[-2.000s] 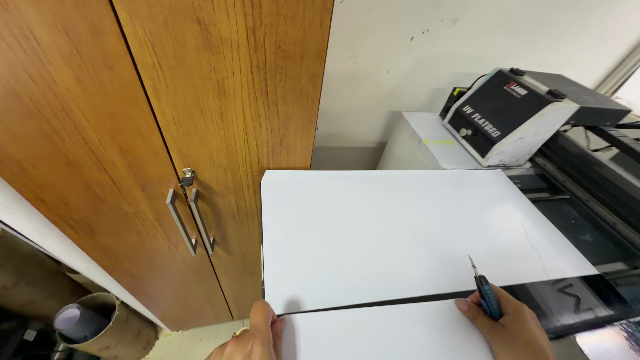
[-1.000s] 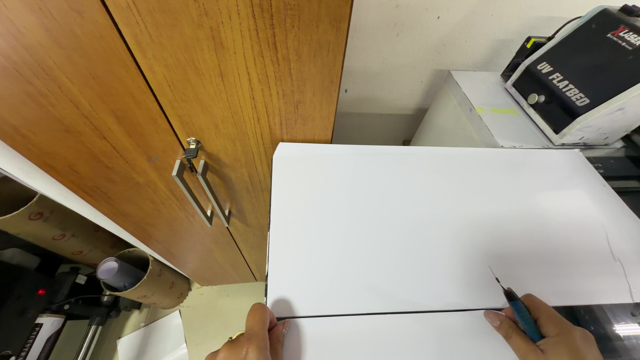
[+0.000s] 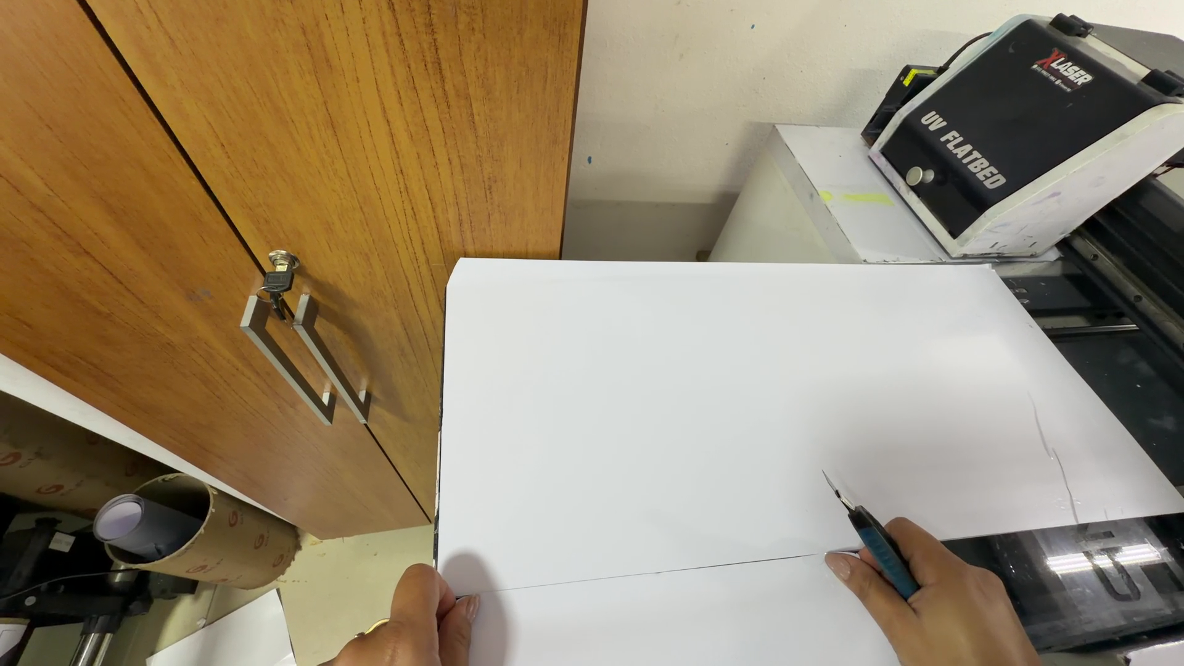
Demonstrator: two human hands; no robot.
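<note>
A large white sheet (image 3: 703, 398) lies across the middle of the view, with a thin creased line near its right side. Below it is a second white sheet (image 3: 666, 615), its upper edge nearly against the first. My left hand (image 3: 416, 620) pinches this lower sheet's upper left corner between thumb and finger; a ring shows on it. My right hand (image 3: 943, 592) pinches the same sheet's upper right corner. It also holds a craft knife (image 3: 879, 546) with a blue and black handle, the blade pointing up and left over the large sheet.
A wooden cabinet (image 3: 370, 139) with metal handles (image 3: 287, 361) and a key in its lock stands left. Cardboard tubes (image 3: 250, 541) are at lower left. A UV flatbed printer (image 3: 1008, 129) is at upper right; its dark bed (image 3: 1091, 578) shows beside my right hand.
The dark gap between the two sheets has narrowed to a thin line as the lower sheet's edge came closer to the large one. Both hands keep their hold, and the knife stays in the right.
</note>
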